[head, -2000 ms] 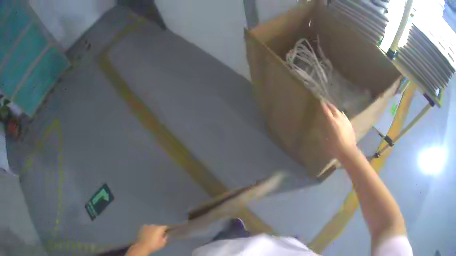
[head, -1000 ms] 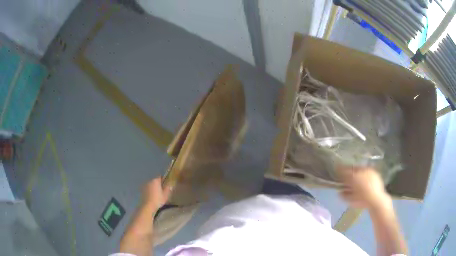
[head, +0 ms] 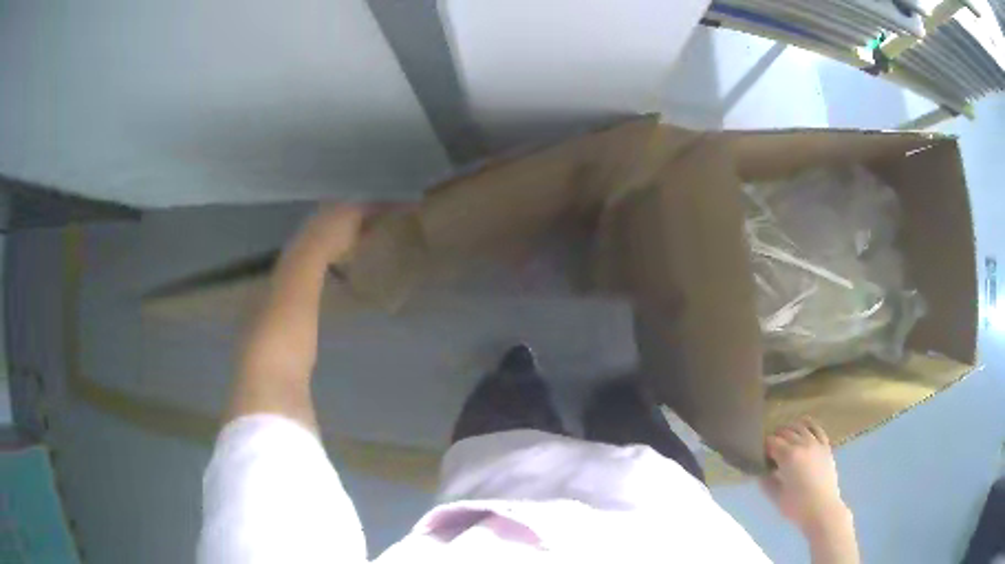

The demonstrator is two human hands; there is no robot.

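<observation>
The open brown scrap carton (head: 694,297) stands at the right and holds white strapping scrap (head: 799,275) and crumpled clear film (head: 843,220). My right hand (head: 802,454) is at its near rim, fingers bent over the edge. A second brown carton (head: 507,209), folded and blurred, leans along the wall to the left of the scrap carton. My left hand (head: 339,234) grips the left part of this folded carton at its upper edge. Its far left end is blurred, and its right end meets the scrap carton.
A pale wall (head: 220,99) with a grey vertical band runs across the top. Tray stacks (head: 816,28) on a pipe rack are at the upper right. A yellow line (head: 143,413) marks the grey floor. A green panel (head: 39,512) shows at lower left. My shoe and legs are below centre.
My left hand has moved up and forward with the folded carton, now against the wall beside the scrap carton. My right hand stays at the scrap carton's near rim. The view has turned.
</observation>
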